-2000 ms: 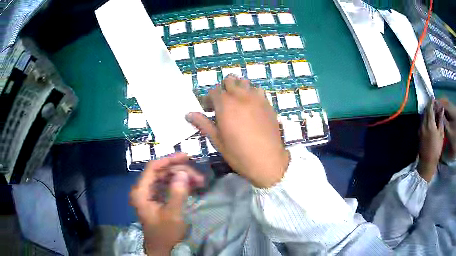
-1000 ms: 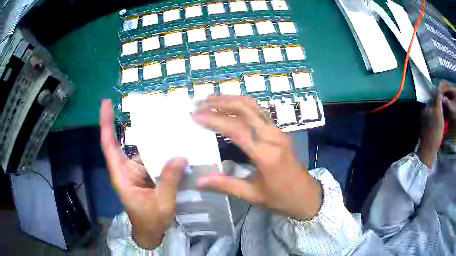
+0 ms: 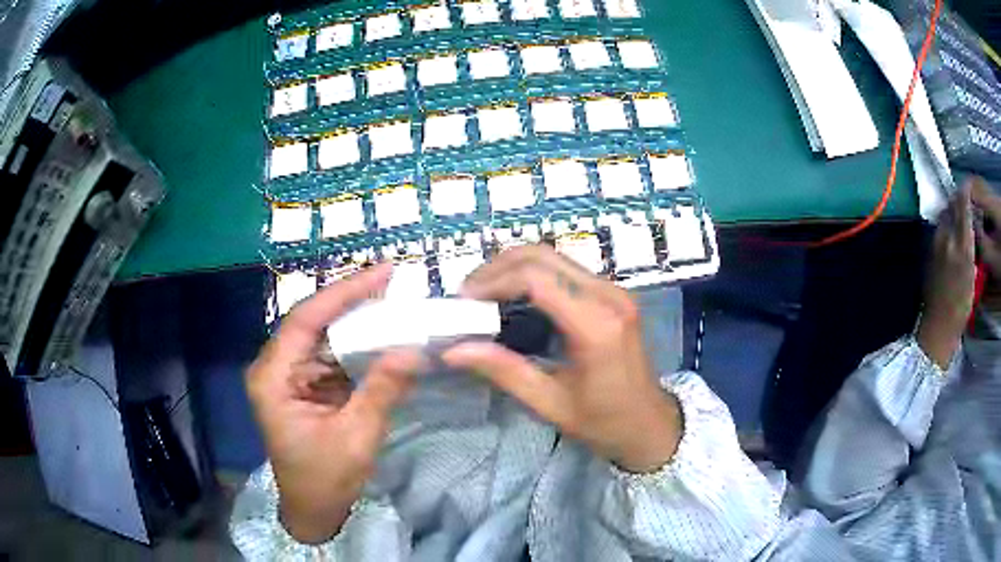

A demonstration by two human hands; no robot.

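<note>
A white strip is held above my lap, in front of the tray, bent or seen at a slant so that it looks short. My left hand grips its left part between thumb and fingers. My right hand grips its right part the same way. The clear tray lies on the green mat with rows of square white units that have yellow-gold top edges. My hands and the strip hide part of the front row.
A grey instrument stands at the left edge. Long white strips and an orange cable lie at the right. Another person's hands and striped sleeve are at the far right. Grey trays lie at the upper right.
The white strip lay over the tray's left part, then came down toward my lap. It now looks much shorter between both hands. The tray's left rows are uncovered.
</note>
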